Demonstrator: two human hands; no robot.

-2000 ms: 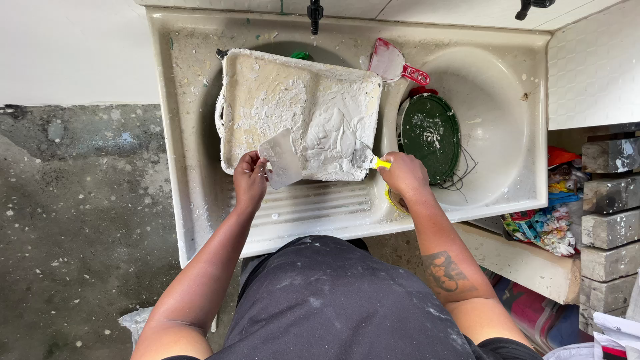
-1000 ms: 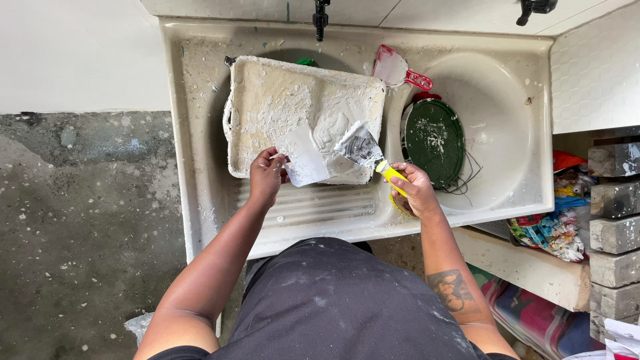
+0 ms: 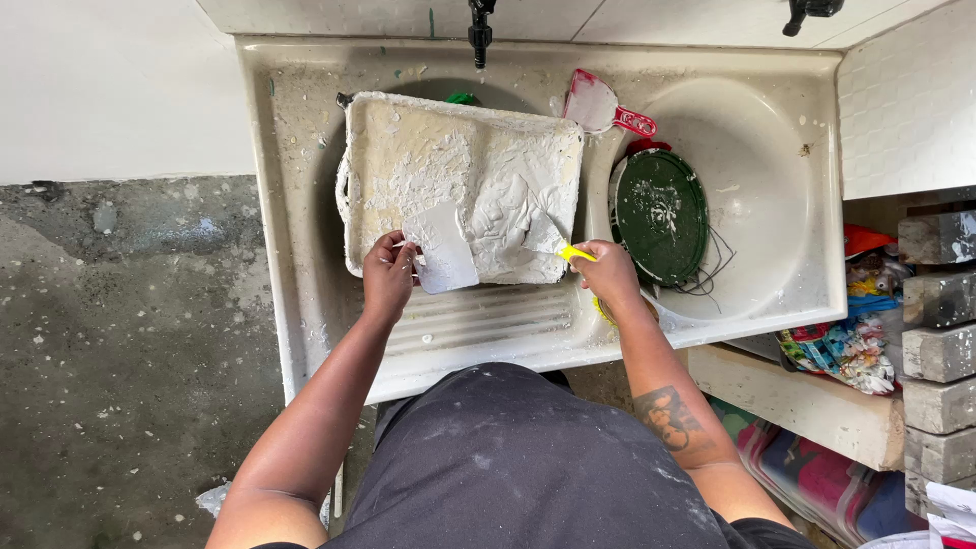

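A paint tray point(image 3: 412, 160) caked with white filler paste point(image 3: 503, 206) lies across the left basin of a double sink. My left hand point(image 3: 390, 276) grips a flat, pale spreader plate point(image 3: 442, 248) by its left edge, over the tray's near side. In my right hand point(image 3: 608, 271) is the yellow handle of a putty knife point(image 3: 547, 232), whose coated blade rests in the paste at the tray's right part. Beyond the tray's far right corner lies a scraper with a red handle point(image 3: 634, 121), its blade smeared with paste.
A dark green lid point(image 3: 661, 217) spattered white leans in the right basin point(image 3: 755, 198), beside thin wire point(image 3: 713, 267). Black taps point(image 3: 479, 34) project over the sink's back edge. Grey blocks point(image 3: 939, 354) are stacked at the right, near a colourful bag point(image 3: 846, 351).
The putty knife, held up above the tray's near right part a second ago, is down in the paste again. My left hand keeps hold of the spreader plate.
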